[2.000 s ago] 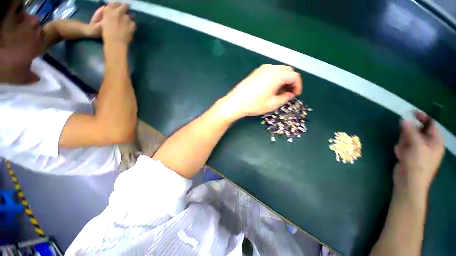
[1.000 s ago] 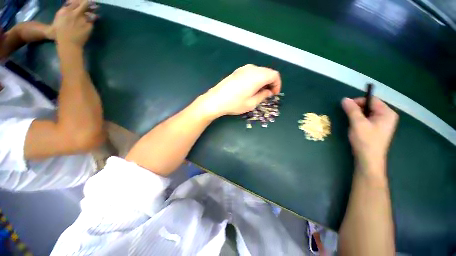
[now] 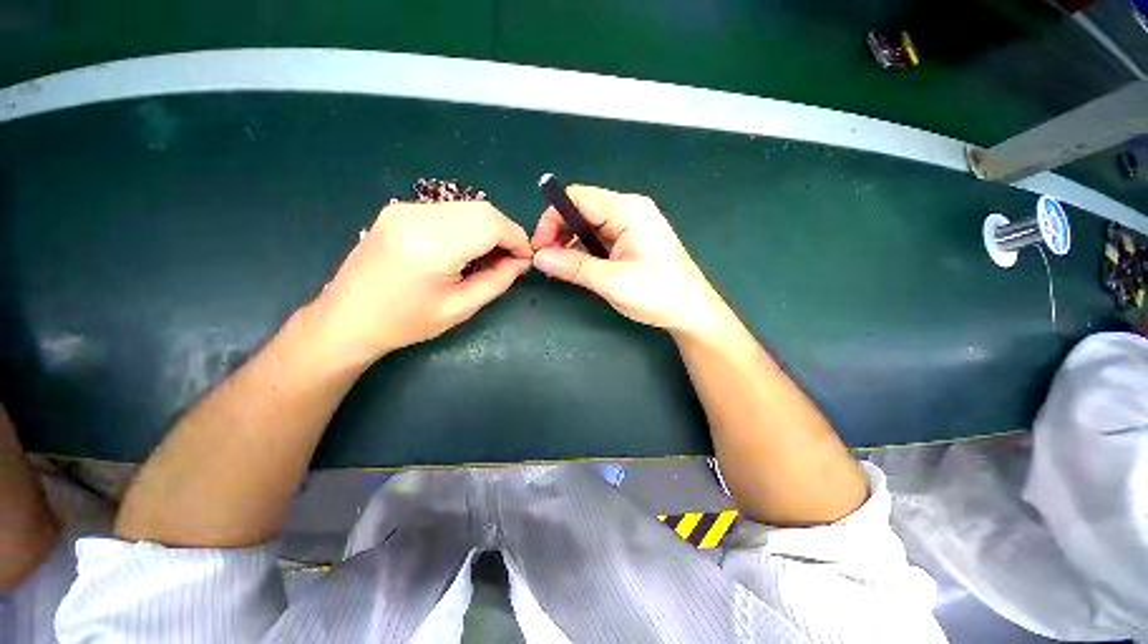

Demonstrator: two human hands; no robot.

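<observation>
My left hand and my right hand meet at their fingertips over the green bench mat. The thumb and forefinger of each hand are pinched together around something too small to make out. A slim black pen-like tool lies in my right hand, its pale end pointing up and away. The dark pile of small wired components shows just beyond my left hand, which hides part of it. The pale cream pile is not visible.
A pale rail runs along the bench's far side, with a green surface beyond carrying a small unit. A wire spool stands at the right, near dark units. A person's sleeve is at the right edge, an arm at the left.
The view has swung to the right and levelled. My hands, earlier far apart with the left at the dark pile, are now together. The cream pile has dropped from sight.
</observation>
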